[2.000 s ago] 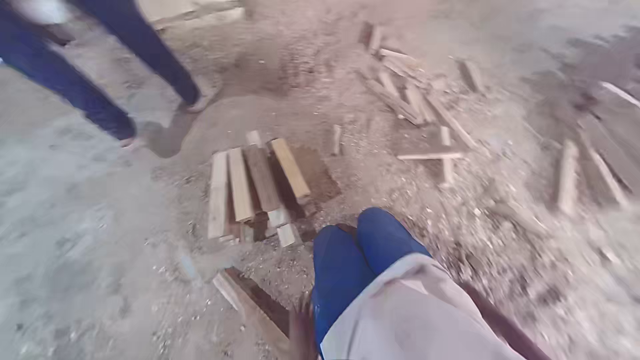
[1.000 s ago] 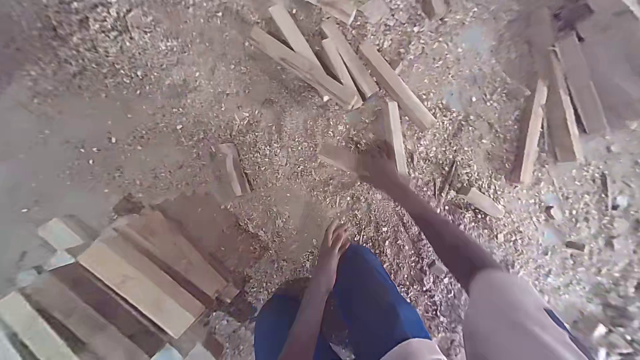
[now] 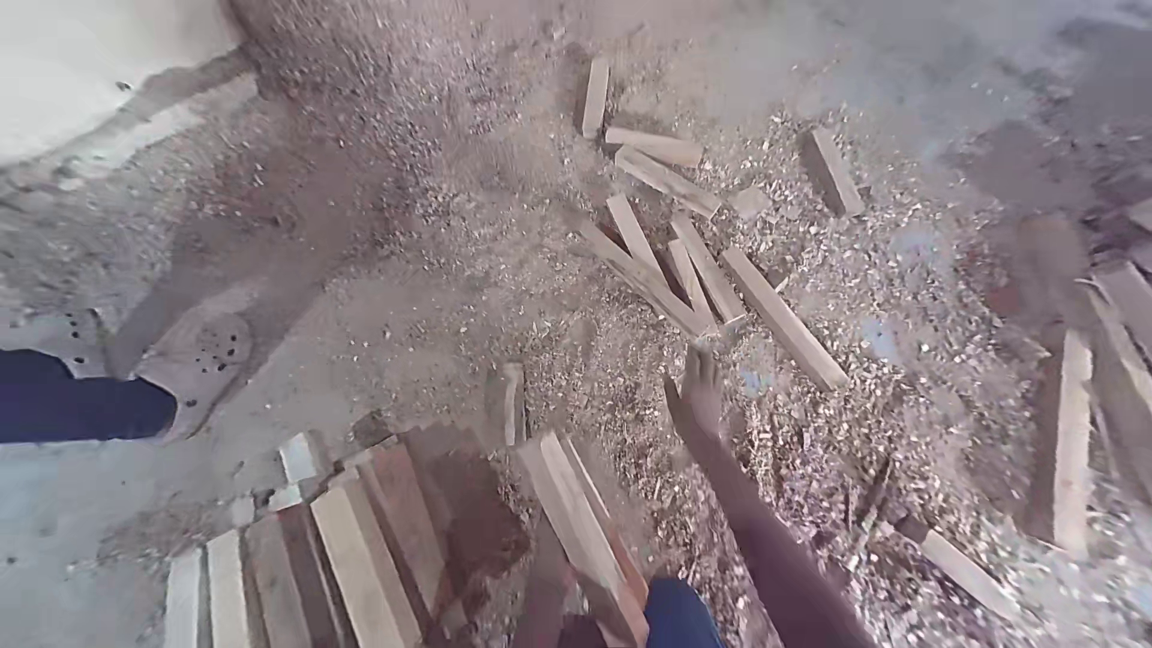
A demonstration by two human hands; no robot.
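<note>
My right hand (image 3: 698, 398) reaches over wood shavings, its fingers near the lower ends of several loose wooden pieces (image 3: 643, 281); nothing shows in its grasp. At the bottom centre, wooden pieces (image 3: 576, 517) stand out at a slant beside my knee. My left hand (image 3: 576, 630) is dark and mostly hidden at the bottom edge, by the lower end of these pieces; its grip is not clear. Left of them lies a stack of wooden pieces (image 3: 364, 558) side by side. A longer wooden piece (image 3: 783, 317) lies just above and right of my right hand.
Another person's foot in a pale perforated clog (image 3: 198, 360) stands at the left. A short wooden block (image 3: 514, 405) lies near the middle, with more wooden pieces (image 3: 1073, 441) at the right and another piece (image 3: 967, 571) at lower right. Shavings cover much of the ground.
The view has shifted. My right hand, earlier at two wooden pieces right of the loose group, is now at that group's lower ends. Wooden pieces now stand by my left hand, which was on my knee.
</note>
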